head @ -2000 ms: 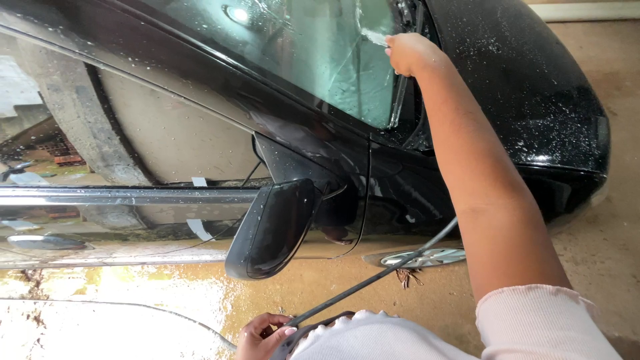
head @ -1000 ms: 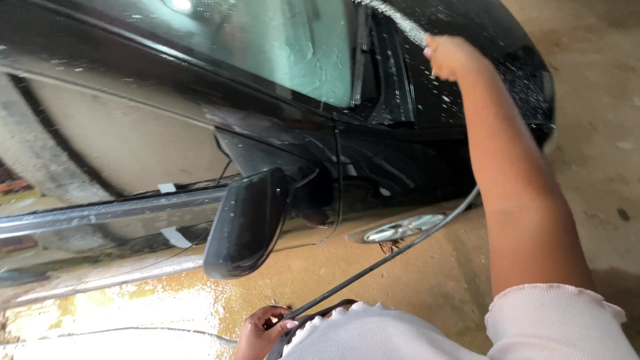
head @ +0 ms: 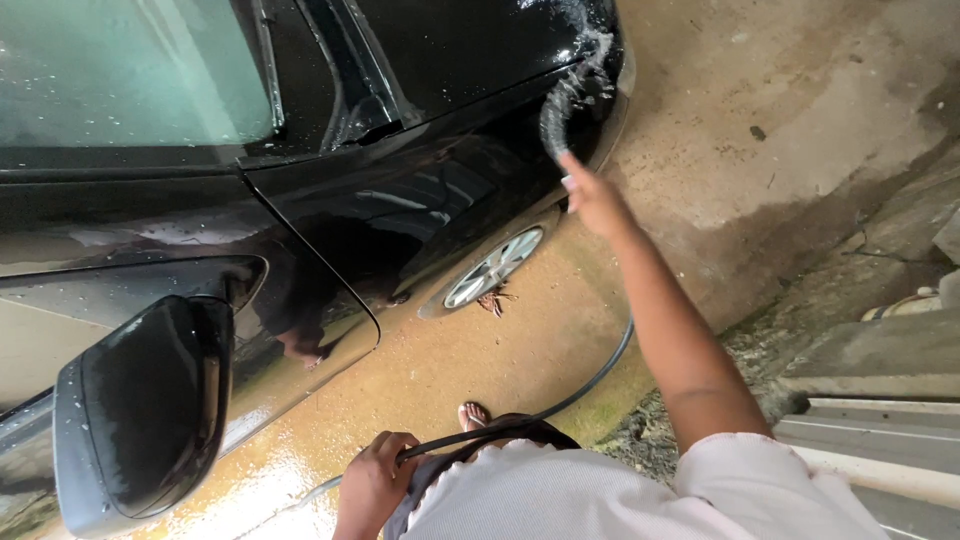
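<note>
My right hand (head: 596, 202), arm stretched out, is closed at the source of a curving water jet (head: 555, 120); the hose end itself is hidden in the fingers. The water lands on the front of a wet black car's hood (head: 465, 52). Low in the view, my left hand (head: 379, 476) grips a dark hose (head: 585, 386) at my waist. From there the hose loops right and passes out of sight behind my right forearm. The front fender (head: 405, 195) and a spoked wheel (head: 495, 268) lie between my hands.
The car's side mirror (head: 150, 405) juts out at lower left. Wet concrete floor (head: 720, 172) runs along the car, with dry leaves (head: 493, 301) by the wheel. My sandalled foot (head: 472, 416) shows below. A rough stone edge and a ledge (head: 870, 349) stand at right.
My right hand has moved from beside the windshield toward the front of the hood, and the water jet has moved with it. My left hand keeps hold of the hose. The view has shifted toward the car's front.
</note>
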